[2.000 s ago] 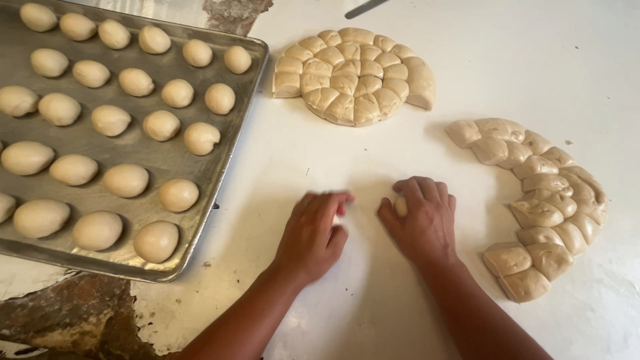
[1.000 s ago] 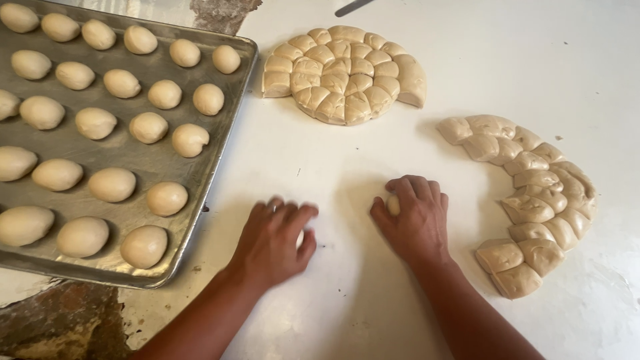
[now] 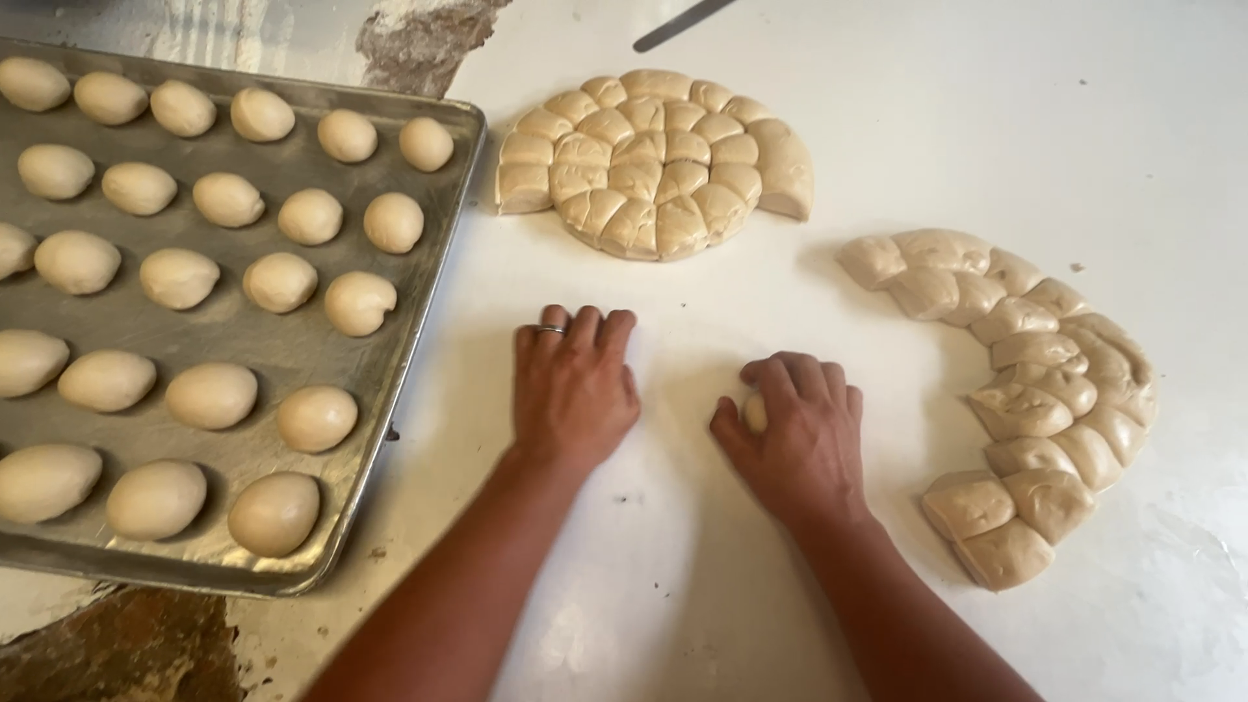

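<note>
Cupped on the white tabletop, my right hand [image 3: 804, 429] curls around a small dough ball [image 3: 755, 413], part of which shows between thumb and index finger. My left hand [image 3: 575, 385], with a ring on one finger, rests palm down with bent fingers; whatever lies beneath its palm is hidden. Behind both hands sits a round slab of dough [image 3: 639, 161] cut into many joined pieces. A curved band of similar cut dough pieces [image 3: 1053, 361] lies to the right of my right hand.
A metal baking tray [image 3: 400, 390] holding rows of smooth dough balls [image 3: 213, 395] stands at the left. At the top lies a flat metal strip, perhaps a blade [image 3: 682, 24]. The white tabletop [image 3: 673, 604] has worn brown patches [image 3: 127, 643] at lower left and upper left.
My left hand has shifted and turned; its fingers now point away from me. My right hand stays around a dough ball at about the same place on the table.
</note>
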